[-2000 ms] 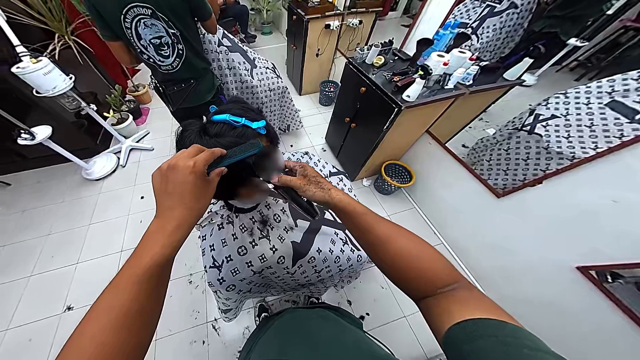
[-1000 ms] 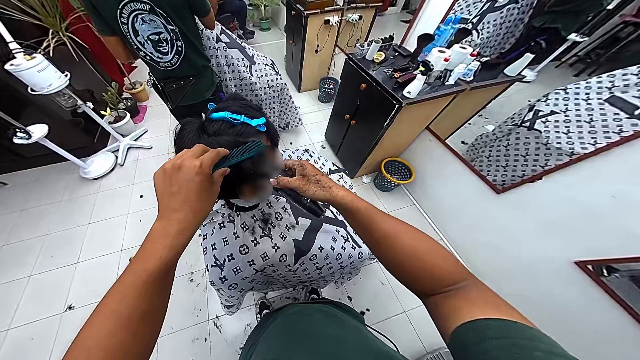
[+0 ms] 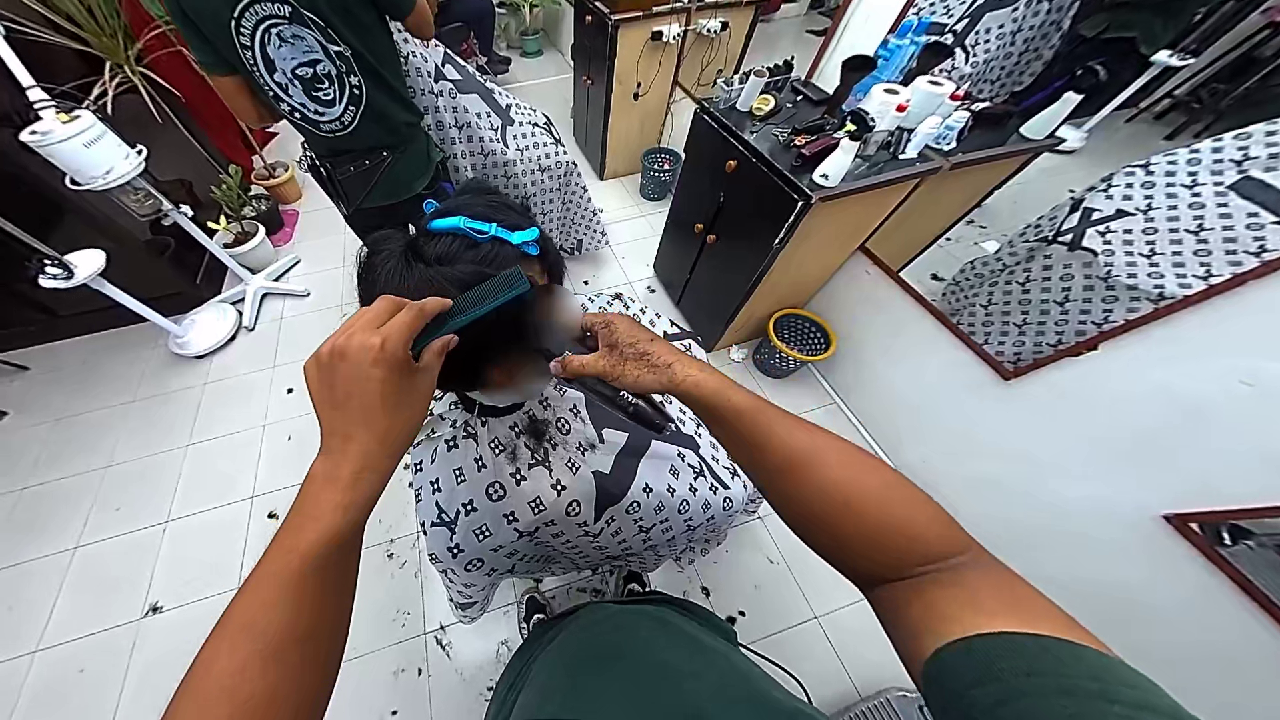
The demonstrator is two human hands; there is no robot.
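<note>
A person with dark hair point(image 3: 400, 262) sits before me, draped in a white patterned barber's cape point(image 3: 530, 520). Blue hair clips point(image 3: 482, 230) hold the hair on top. My left hand point(image 3: 375, 370) grips a dark green comb point(image 3: 485, 303), its teeth side lying against the hair at the side of the head. My right hand point(image 3: 635, 355), dusted with cut hair, holds black hair clippers point(image 3: 630, 403) close beside the head; the clippers' cutting end is hidden. Loose cut hair point(image 3: 540, 430) lies on the cape below the neck.
A black-and-wood cabinet point(image 3: 745, 220) carries bottles and tools at the right, with a yellow-rimmed basket point(image 3: 800, 340) beside it. A co-worker point(image 3: 310, 90) stands ahead by another cape. A white wheeled stand point(image 3: 265, 285) is at the left. Cut hair dots the tiled floor point(image 3: 220, 430).
The comb in my left hand has tilted slightly, its tip now pointing more upward. The clippers in my right hand have shifted a little; both hands stay at the head.
</note>
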